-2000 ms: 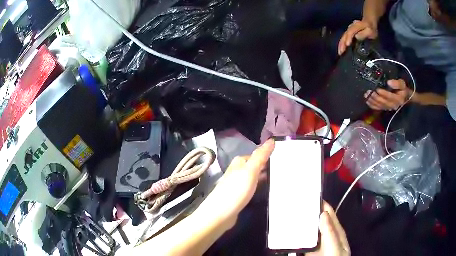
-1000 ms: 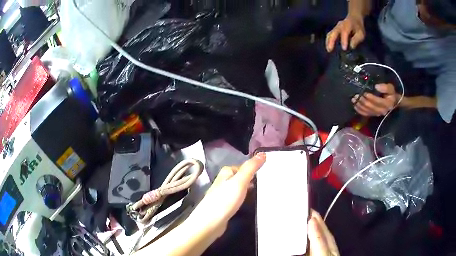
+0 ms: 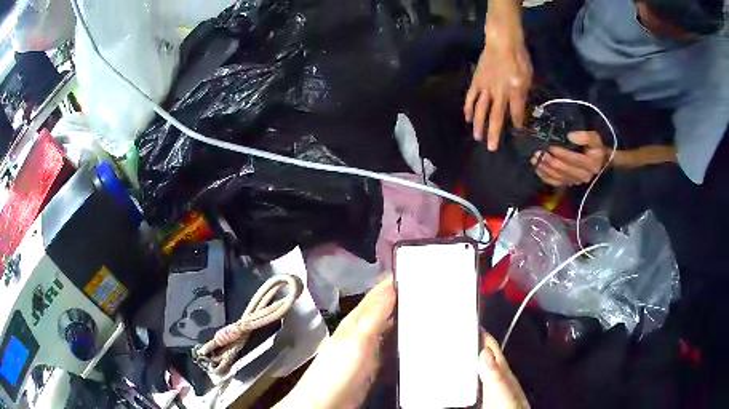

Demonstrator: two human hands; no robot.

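Note:
A smartphone [image 3: 437, 323] with a black edge and a blank, bright white screen is upright in front of me, its lower end at the picture's bottom edge. My left hand [image 3: 361, 339] comes from the lower left and grips the phone's left edge; its fingertips are hidden behind the phone. My right hand [image 3: 499, 375] is at the lower right edge of the phone, with only some fingers showing and the rest cut off by the picture's bottom edge.
Left are a sewing machine [image 3: 49, 319], a panda-picture phone [image 3: 194, 307] and a coiled cord [image 3: 257, 315]. Black plastic [image 3: 280, 188] and a pale cable [image 3: 320, 166] lie behind. Right, another person's hands [image 3: 571, 160] hold a black device above a clear bag [image 3: 631, 275].
The view has shifted and the phone sits further left. My left thumb has moved from the phone's top left corner down to its left edge. The other person's upper hand has reached lower, fingers spread.

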